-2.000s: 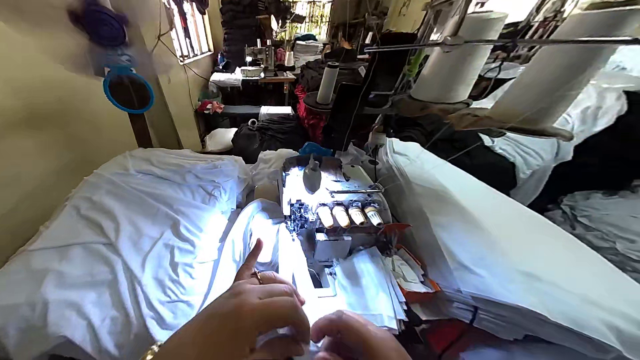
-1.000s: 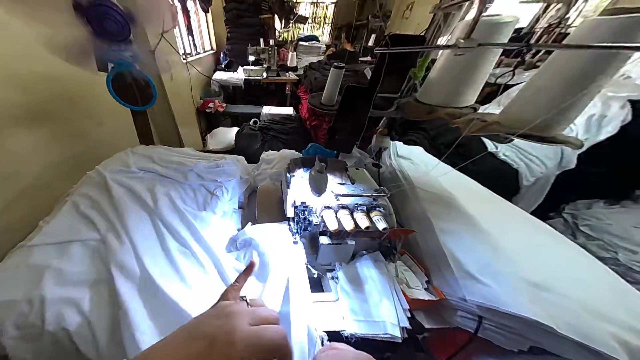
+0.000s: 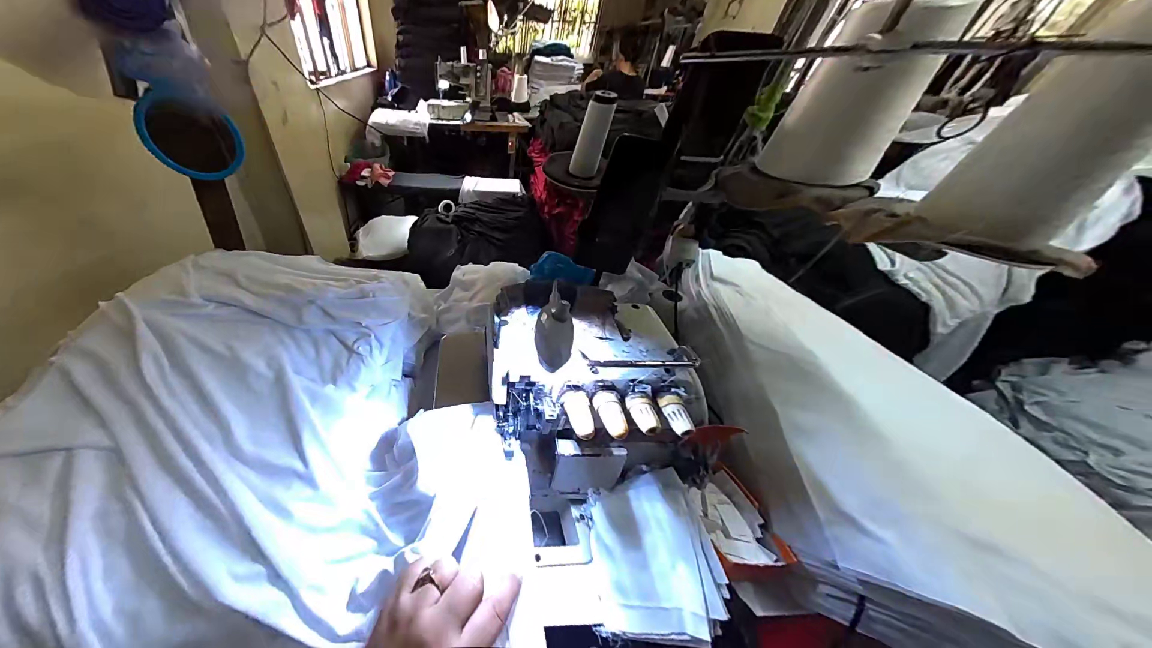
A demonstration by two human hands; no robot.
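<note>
An overlock sewing machine (image 3: pixel 594 360) with a row of several tension dials stands lit at the centre. White fabric (image 3: pixel 463 459) lies on its bed, its edge close to the needle area. My left hand (image 3: pixel 445 607), with a ring on one finger, rests on this fabric at the bottom of the view; its fingertips are bent and partly hidden, so whether it pinches the cloth is unclear. My right hand is out of view. Right of the bed lies a small stack of white cut pieces (image 3: pixel 652 553).
White cloth is heaped at left (image 3: pixel 225 432). A tall pile of white fabric panels (image 3: pixel 882 450) flanks the machine at right, beside an orange tray (image 3: pixel 765 569) with scraps. Large thread cones (image 3: pixel 864 99) hang over the upper right. A blue-rimmed round object (image 3: pixel 189 135) is at upper left.
My left hand has moved down, and its pointing finger is no longer extended. My right hand has left the view at the bottom. The white fabric now lies flatter beside the needle area.
</note>
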